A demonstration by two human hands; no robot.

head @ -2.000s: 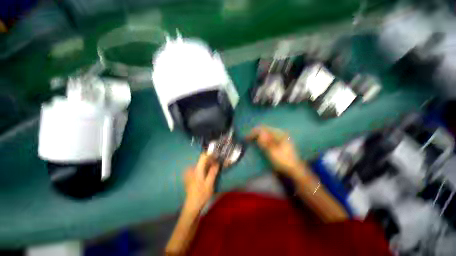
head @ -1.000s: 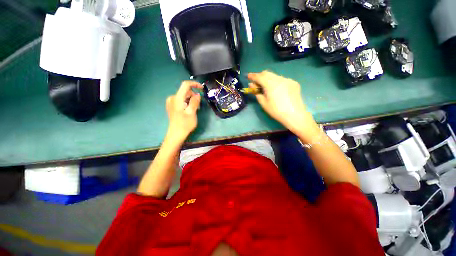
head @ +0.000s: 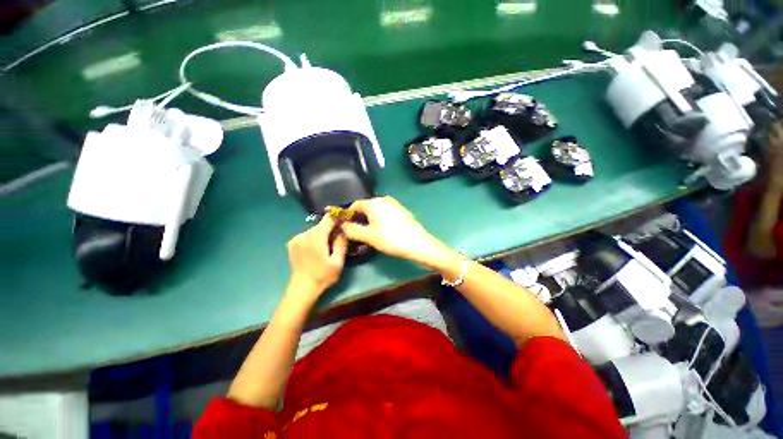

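Note:
The white camera body [head: 313, 105] lies on the green bench with its glossy black head [head: 330, 176] towards me. The palm-sized black front module [head: 359, 251] is below the head, mostly hidden by my hands. My left hand [head: 316, 253] is at the module's left side with its fingertips bent in. My right hand [head: 391, 227] reaches over the module, its fingers closed on a small yellow-ended tool [head: 341, 213]. Both hands' fingertips meet near the gap between head and module. What my left fingers pinch is hidden.
Another white camera [head: 142, 184] stands at left. Several spare modules [head: 489, 147] sit in a cluster at right. More cameras [head: 652, 94] lie on the bench at far right and in a blue crate [head: 745, 321] below. A green belt [head: 464, 39] runs behind; a person's arm [head: 770, 201] shows at the right edge.
My right hand has moved left over the module, and both hands' fingertips have come together. The view has shifted, showing more of the belt behind.

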